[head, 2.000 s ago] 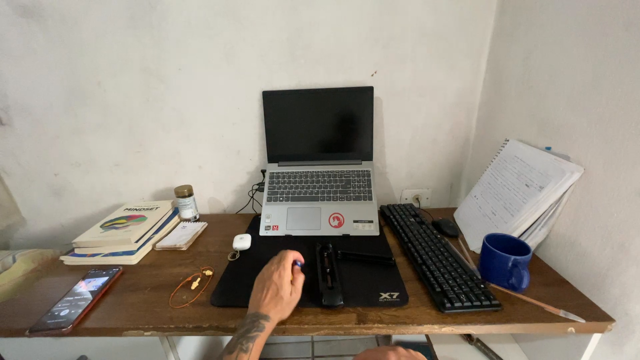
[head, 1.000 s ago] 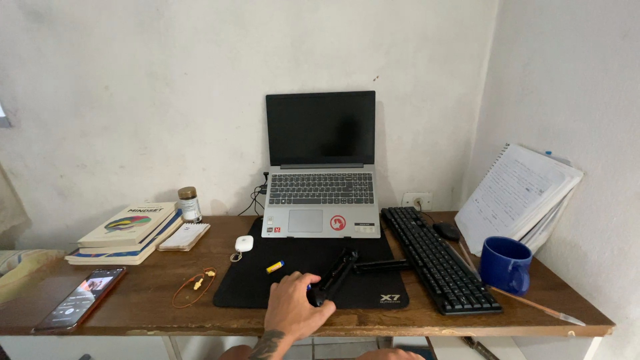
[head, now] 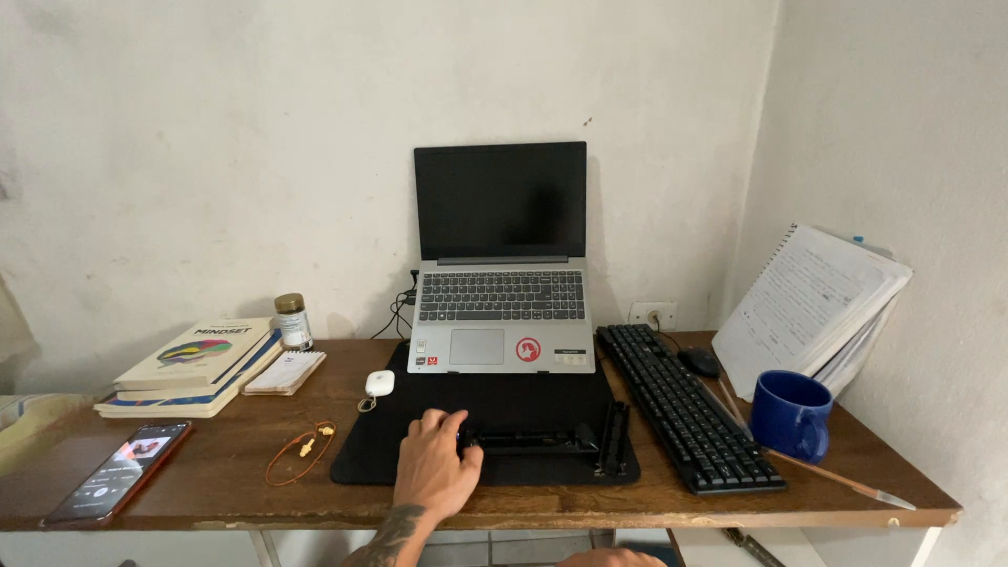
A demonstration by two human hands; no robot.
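My left hand point(head: 439, 465), back upward and with a tattooed forearm, is over the lower left of the black mouse mat point(head: 504, 394). Its thumb and index finger grip the left end of a black bar-shaped device point(head: 535, 441), which lies crosswise. A bit of blue shows at the fingertips. At the device's right end a second black bar point(head: 613, 437) points away from me across the mat. Only the top of my right hand point(head: 610, 557) shows, below the desk's front edge; its fingers are hidden. The silver laptop point(head: 500, 315) stands open behind the mat.
Left are books point(head: 189, 362), a jar point(head: 294, 321), a notepad point(head: 285, 372), a phone point(head: 118, 472), corded earplugs point(head: 307, 449) and a white case point(head: 379, 383). Right are a keyboard point(head: 689, 409), a mouse point(head: 698, 362), a blue mug point(head: 790, 415), a pen point(head: 843, 479) and a spiral notebook point(head: 803, 307).
The black device has turned from upright on the mat to crosswise, with my left hand at its left end. A small yellow item on the mat one second ago is out of sight.
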